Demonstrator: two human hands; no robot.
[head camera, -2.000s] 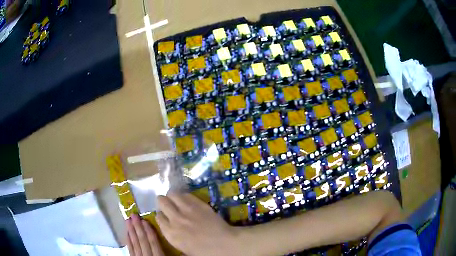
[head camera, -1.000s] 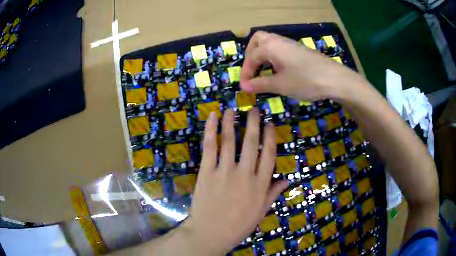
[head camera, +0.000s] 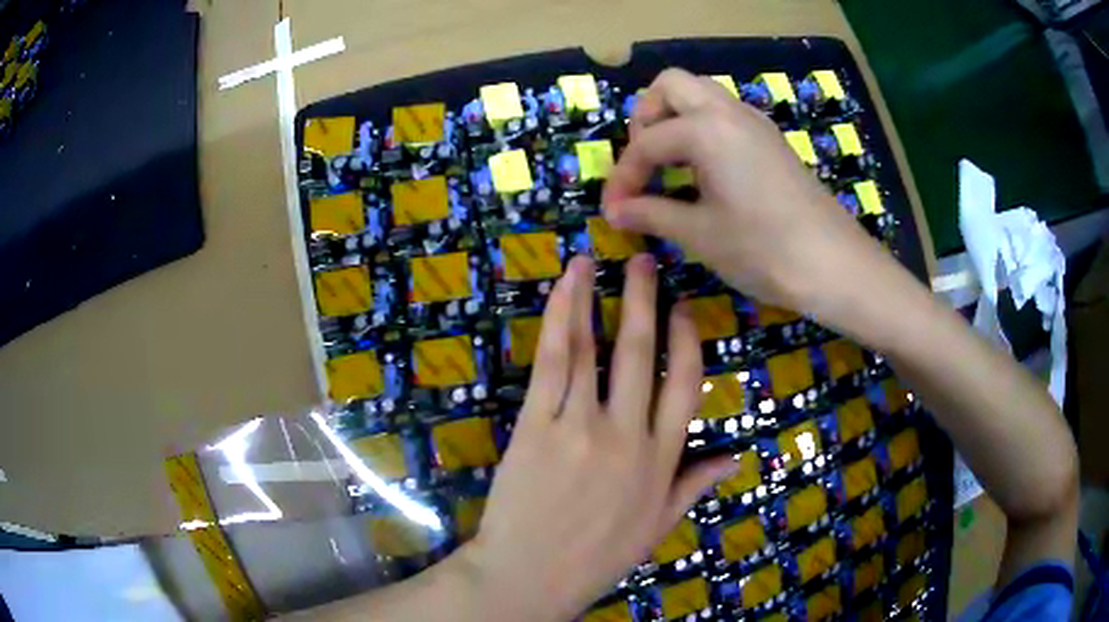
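Note:
Rows of small circuit boards lie on the black foam tray (head camera: 553, 63). Many transformers have amber Kapton tape tops; several near the far edge show pale yellow tops (head camera: 508, 173). My right hand (head camera: 718, 182) has thumb and forefinger together at the upper right corner of a Kapton tape piece (head camera: 612, 238), which lies over a transformer. My left hand (head camera: 584, 450) is palm down over the boards, fingers spread, two fingertips at the near edge of that piece. It holds nothing visible and hides the boards below.
Clear release film (head camera: 304, 486) with an amber tape strip (head camera: 207, 535) lies at the lower left, overlapping the tray edge. A second black mat (head camera: 103, 158) is at upper left. A white tape cross (head camera: 283, 63) marks the cardboard (head camera: 249, 316). Crumpled white strips (head camera: 1028, 261) hang at right.
Both hands have come from the film at lower left to the far rows. Since one second ago, the tape piece has come down over the pale top, and no yellow edge shows below it.

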